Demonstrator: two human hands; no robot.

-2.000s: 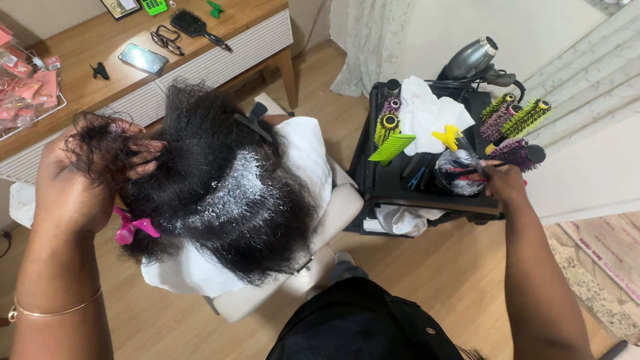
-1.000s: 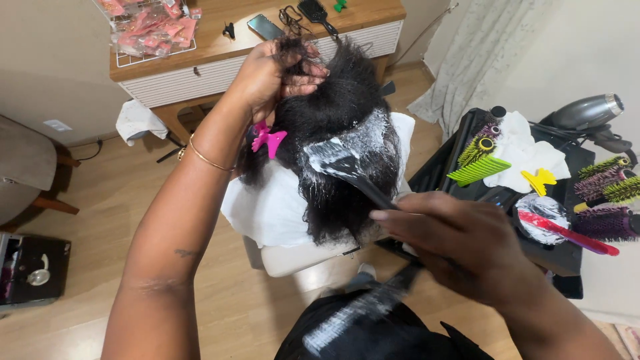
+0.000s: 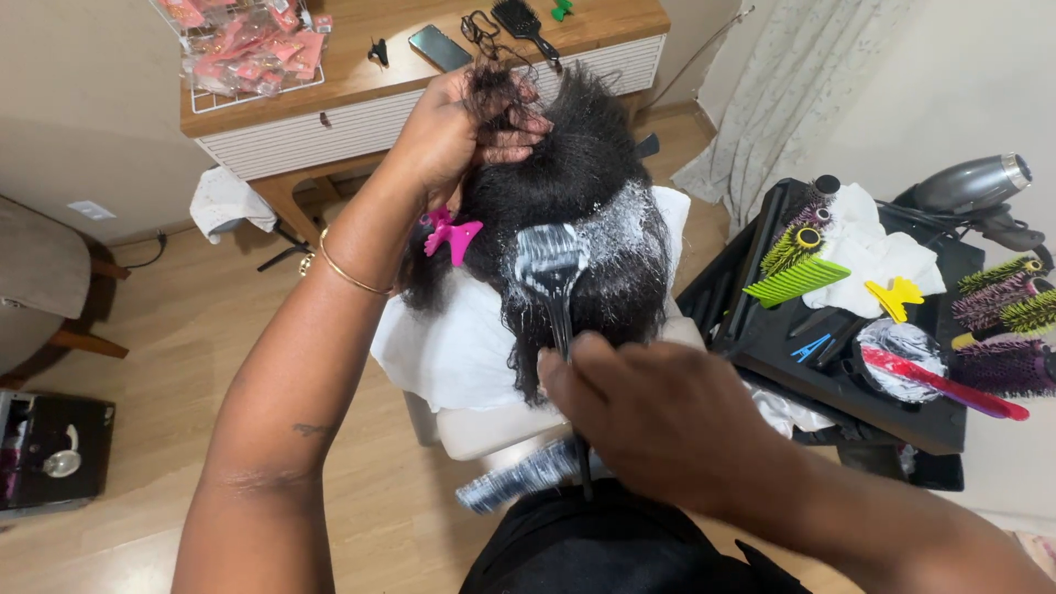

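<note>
A seated person's dark hair [image 3: 569, 181] fills the middle, with white cream [image 3: 631, 235] spread over its right part. My left hand [image 3: 487, 124] grips a gathered lock of hair near the top of the head. My right hand [image 3: 643, 412] holds the dark handle of a tint brush [image 3: 551, 260], whose cream-coated bristles lie on the hair left of the creamy patch. A cream-smeared comb [image 3: 520, 476] sticks out to the left below my right hand; how it is held is hidden. A pink claw clip [image 3: 451, 235] fastens hair on the left. White cloth [image 3: 445, 342] drapes the person's shoulders.
On the right, a black trolley [image 3: 899, 429] bears a bowl of cream [image 3: 901, 359] with a red utensil across it, a green comb [image 3: 796, 280], a yellow claw clip [image 3: 895, 297], round brushes and a hair dryer [image 3: 973, 186]. A wooden dresser [image 3: 355, 107] stands beyond the person.
My right hand has moved from the bowl on the trolley to the hair, and the tint brush now lies further left on it. My left hand keeps its hold on the lock. The view has shifted.
</note>
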